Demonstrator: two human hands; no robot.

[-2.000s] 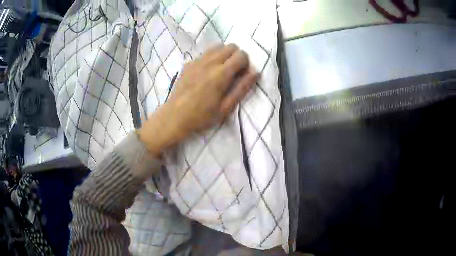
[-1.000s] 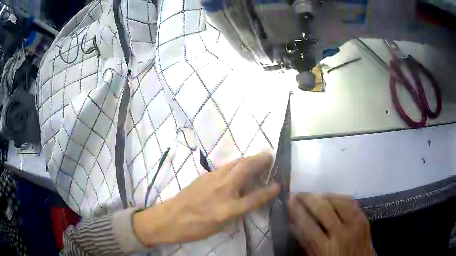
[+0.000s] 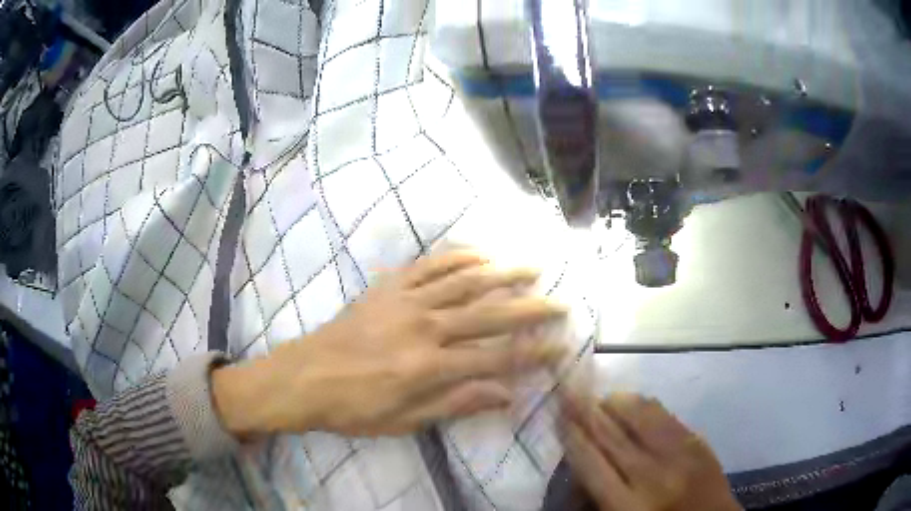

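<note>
The white quilted garment panel (image 3: 380, 210) with dark diamond stitch lines fills the left and centre. My left hand (image 3: 430, 349) lies flat on it, fingers spread, pointing at the panel's right edge just below the needle area. My right hand (image 3: 639, 449) is at that right edge, lower down, fingertips on the fabric edge; whether it pinches the edge is hidden. A dark grey strip (image 3: 564, 484) shows under my right hand. The sewing machine head (image 3: 639, 130) stands over the panel's upper right edge, its needle area washed out by bright light.
Red-handled scissors (image 3: 849, 269) lie on the pale machine bed (image 3: 719, 309) to the right. The ribbed table edge (image 3: 829, 474) runs along the lower right. Dark cloth piles (image 3: 25, 190) are at the far left.
The machine head and scissors now sit lower and further right in view. The dark grey strip along the panel edge is mostly out of sight. My left hand has flattened and spread on the panel.
</note>
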